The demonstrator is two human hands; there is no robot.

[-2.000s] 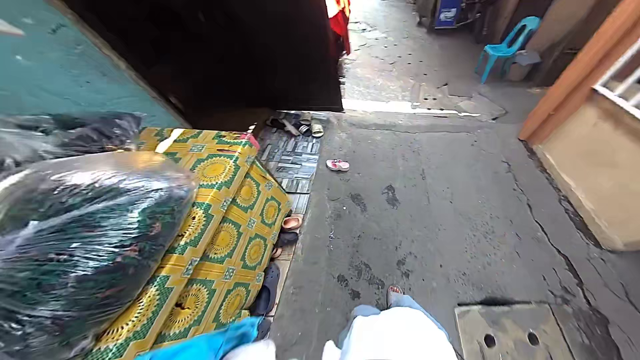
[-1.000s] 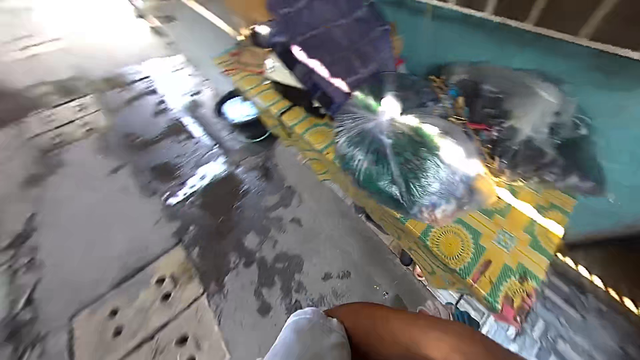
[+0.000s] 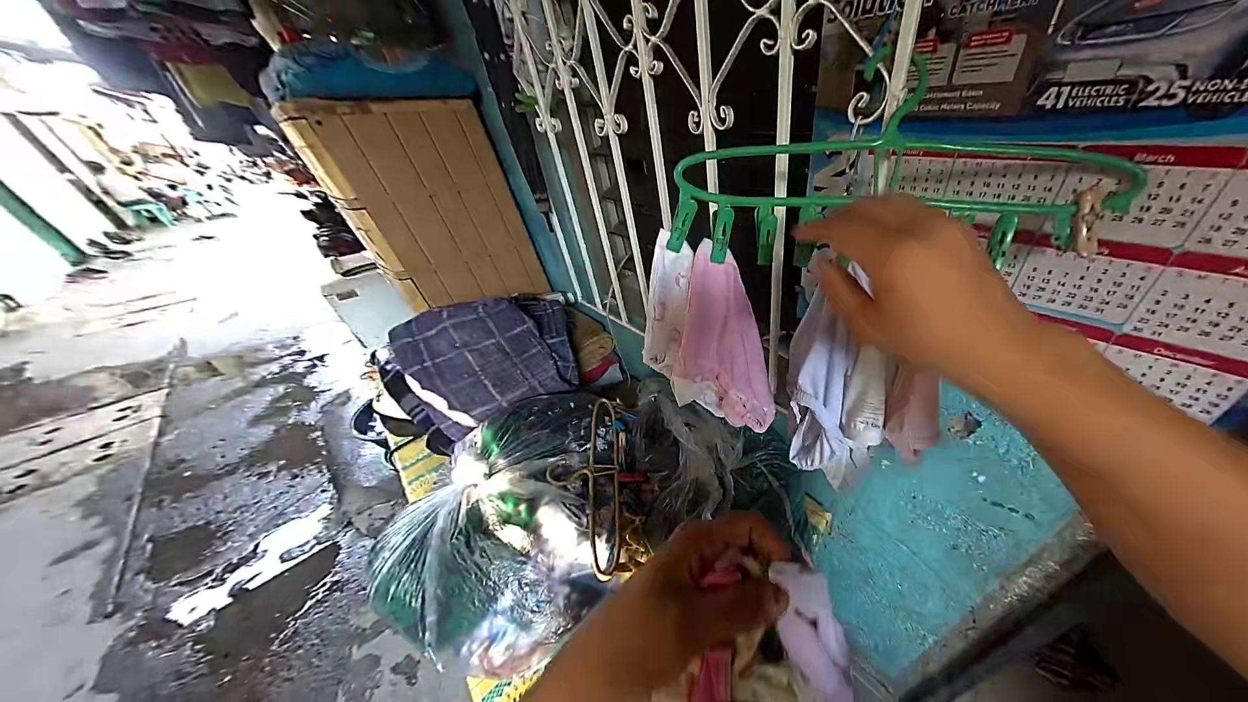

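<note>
A green plastic clip hanger (image 3: 916,146) hangs from the white metal window grille (image 3: 785,117). White and pink small garments (image 3: 726,336) are clipped at its left part, and several more light garments (image 3: 829,380) hang near its middle. My right hand (image 3: 897,278) is at the hanger's front rim, its fingers around a clip and the top of a hanging garment; whether they grip it is partly hidden. Lower down, my left hand (image 3: 707,595) holds a bunch of small white and pink garments (image 3: 809,624).
A tied clear plastic bag (image 3: 458,556) and wire hangers (image 3: 604,497) lie on a yellow patterned cover (image 3: 421,468). Behind are a plaid cloth (image 3: 487,361) and a brown slatted panel (image 3: 429,195). A calendar poster (image 3: 1160,292) hangs at right, above a turquoise ledge (image 3: 926,526). Wet pavement (image 3: 244,487) lies left.
The view has swung to the grille and hanger. Both my hands are now in sight, the left with garments in it; one second ago only an arm and a pale garment showed at the bottom.
</note>
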